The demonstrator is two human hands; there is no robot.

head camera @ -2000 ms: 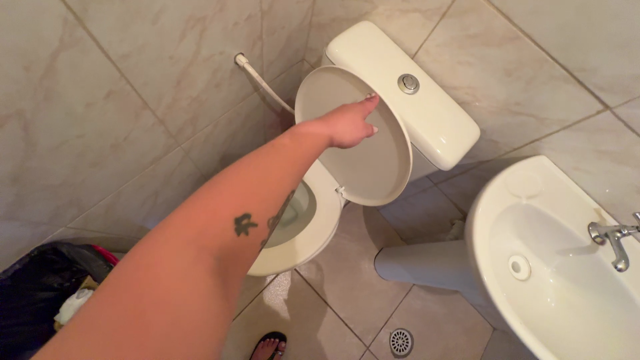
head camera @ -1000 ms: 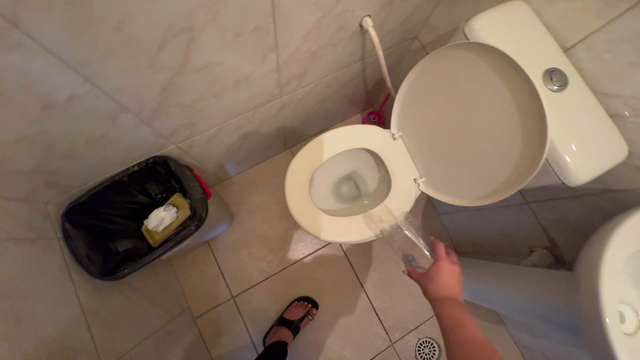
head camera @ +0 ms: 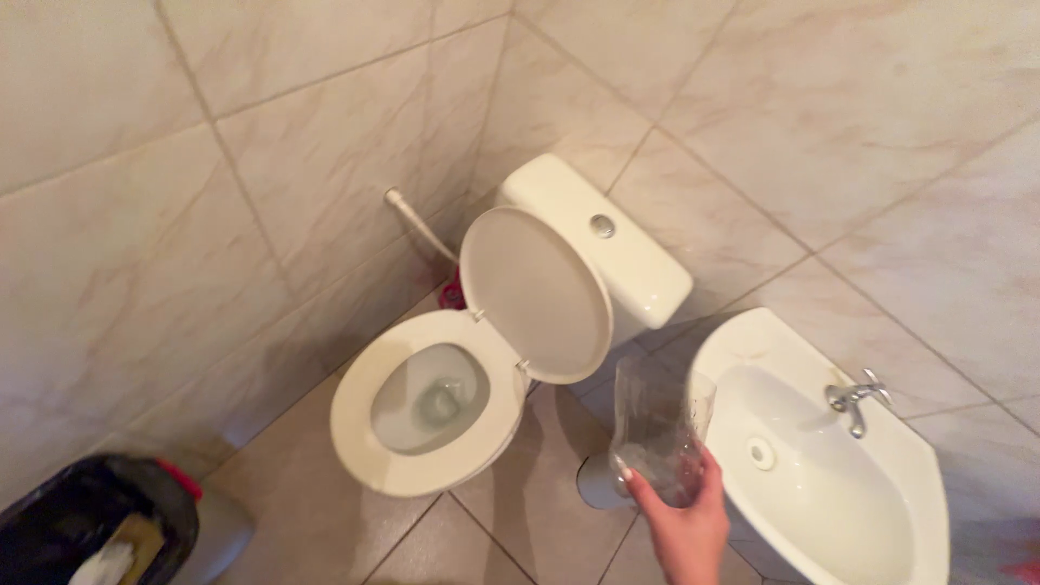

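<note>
My right hand (head camera: 682, 520) grips a clear plastic container (head camera: 654, 431), seemingly a cut bottle, near its lower end. Its thumb is on the left side and its fingers are on the right. The container stands roughly upright, between the toilet and the white washbasin (head camera: 918, 487), and overlaps the basin's left edge in view. To its left is the white toilet bowl with its seat (head camera: 357, 439) down and its lid (head camera: 536, 296) raised against the cistern (head camera: 666, 276). Water shows in the bowl. My left hand is out of view.
A bin lined with a black bag (head camera: 73, 487) stands at lower left, with crumpled paper inside. A metal tap (head camera: 853, 402) is on the basin. A white hose (head camera: 418, 223) runs from the wall behind the toilet, near a pink object (head camera: 452, 294).
A second ago the container was tilted toward the toilet bowl; now it is roughly upright beside the basin. The arm that reached across to the lid earlier is gone. The view has shifted.
</note>
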